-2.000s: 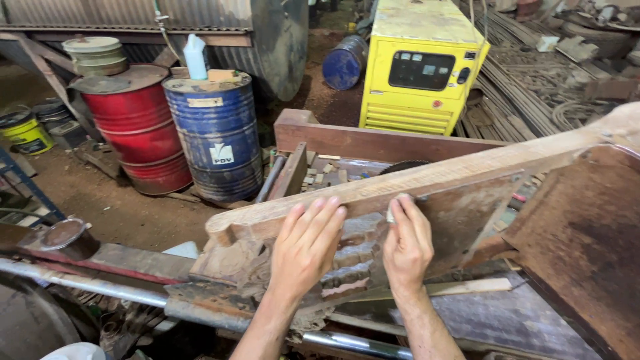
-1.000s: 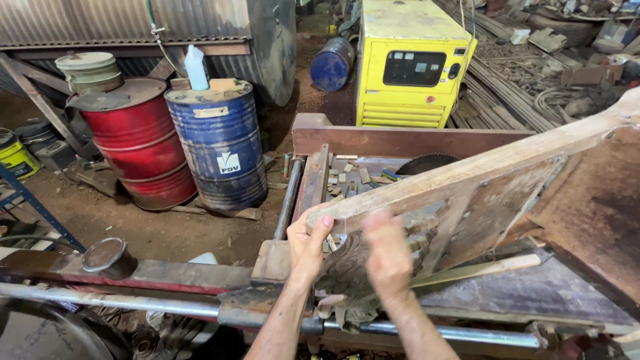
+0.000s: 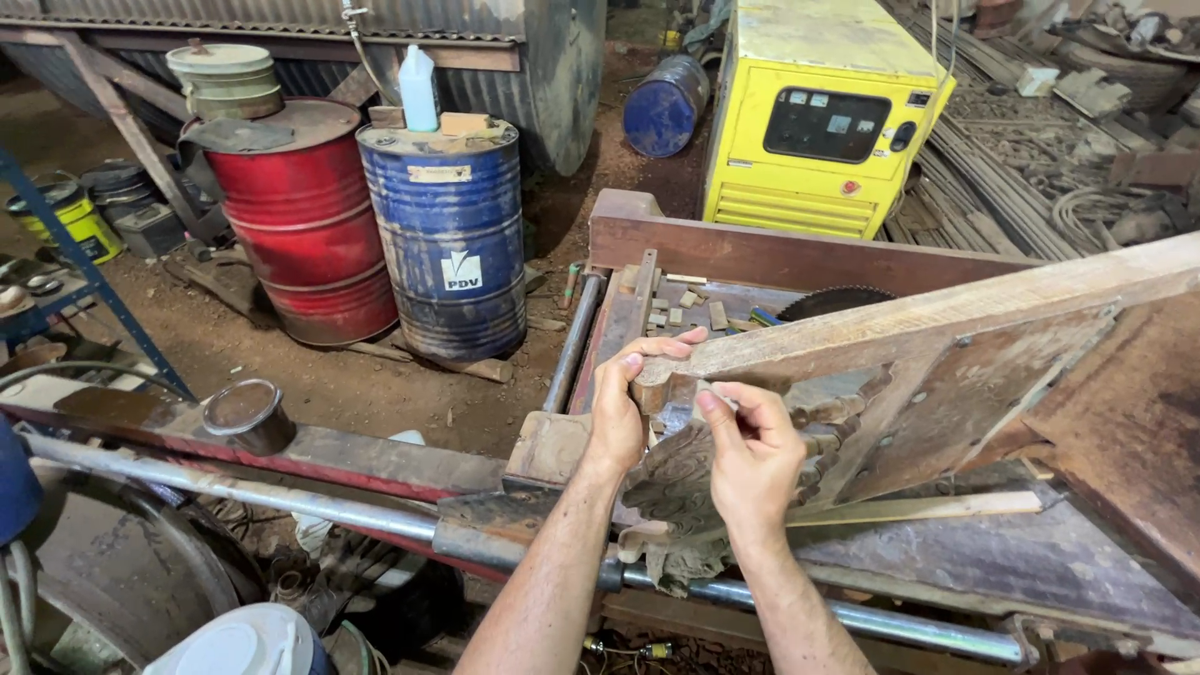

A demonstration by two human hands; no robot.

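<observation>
A long wooden rail (image 3: 900, 323) of a carved wooden frame slants across the right side of the view, its rounded end nearest me. My left hand (image 3: 630, 398) grips that end, the fingers over its top and side. Just right of it, my right hand (image 3: 755, 450) pinches a small pale piece (image 3: 703, 397), possibly folded sandpaper, against the rail's underside. Below the rail are a panel (image 3: 975, 403) and carved slats, partly hidden by my right hand. A ragged grey cloth (image 3: 689, 553) hangs beneath the hands.
A circular saw blade (image 3: 837, 301) shows behind the rail, with wood offcuts (image 3: 717, 315) beside it. Metal pipes (image 3: 244, 483) run across the front. A red drum (image 3: 305, 225), a blue drum (image 3: 445, 244) and a yellow generator (image 3: 825, 122) stand beyond. A brown jar (image 3: 251, 422) sits at left.
My left hand has moved from the rail's side to its rounded end. My right hand has shifted along the rail toward that end and is now beneath it. The view has shifted somewhat.
</observation>
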